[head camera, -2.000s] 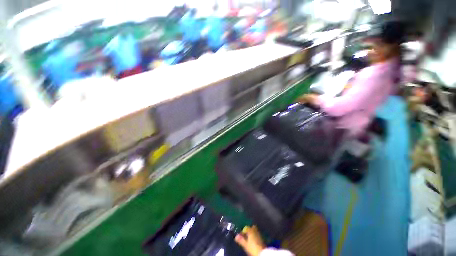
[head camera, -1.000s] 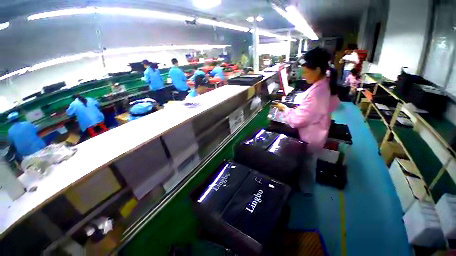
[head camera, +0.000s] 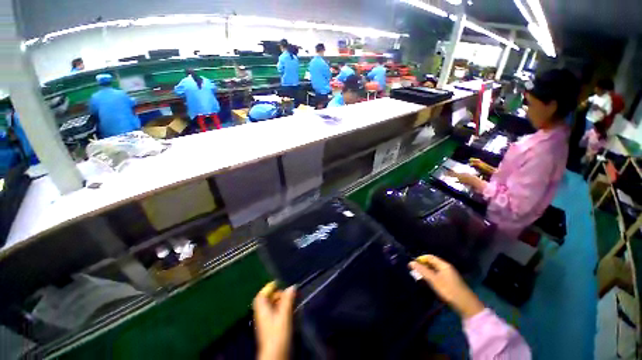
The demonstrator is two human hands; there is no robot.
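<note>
A black tray (head camera: 325, 280) with two dark tablets side by side is in front of me, tilted. The far tablet (head camera: 310, 242) shows blurred white lettering; the near tablet (head camera: 373, 299) is dark. My left hand (head camera: 274, 316), with a yellow finger cot, grips the tray's near left edge. My right hand (head camera: 445, 281), also with yellow on a fingertip, is at the tray's right edge, fingers bent around it. The tray's underside and what lies below it are hidden.
Another black stack (head camera: 433, 214) with glossy tops stands beyond the tray on the green bench (head camera: 158, 316). A person in a pink smock (head camera: 528, 176) works at the right. A white ledge (head camera: 260, 151) runs along the left, with papers and a small box (head camera: 176, 271) below.
Both my hands have come into view at the tray. The two-tablet tray now sits nearer and higher in view, its lettering blurred. The view has turned right to left, shifting the background rightward.
</note>
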